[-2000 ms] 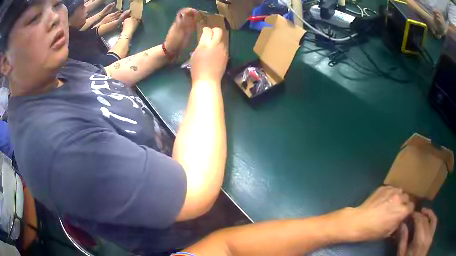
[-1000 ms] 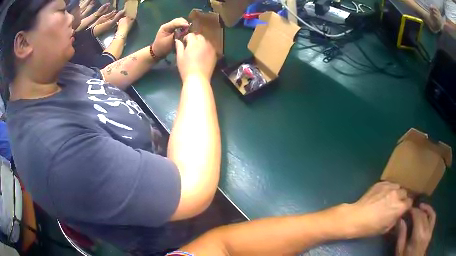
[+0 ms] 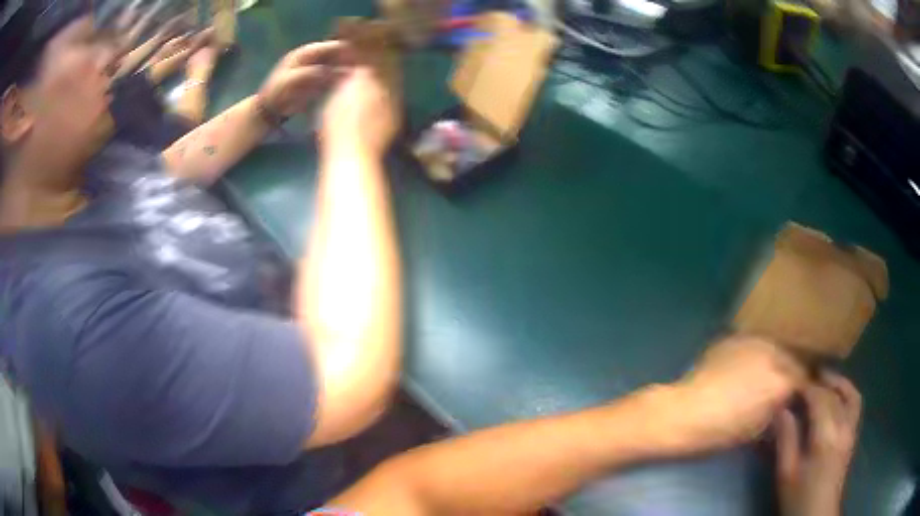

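Note:
An open carton with a plain brown raised lid (image 3: 812,292) stands on the green worktable at the lower right. My left hand (image 3: 752,388) reaches in from the bottom middle, fingers curled at the front of the lid. My right hand (image 3: 822,428) is beside it at the right, fingers bent towards the left hand. The two hands nearly meet over the carton's lower part and hide most of it. A dark spot shows between the fingers. The frame is blurred, and I cannot tell what either hand grips.
A person (image 3: 171,302) in a dark T-shirt sits at the left, arms over the worktable (image 3: 565,272), hands at another brown carton. An open carton (image 3: 504,76) holds a clear bag with red bits. Cables (image 3: 676,86), a yellow-edged box (image 3: 787,38) and a large dark box (image 3: 878,146) lie beyond.
The whole view has shifted, so things sit further left and slightly higher, and it is more blurred. My hands remain together at the same carton.

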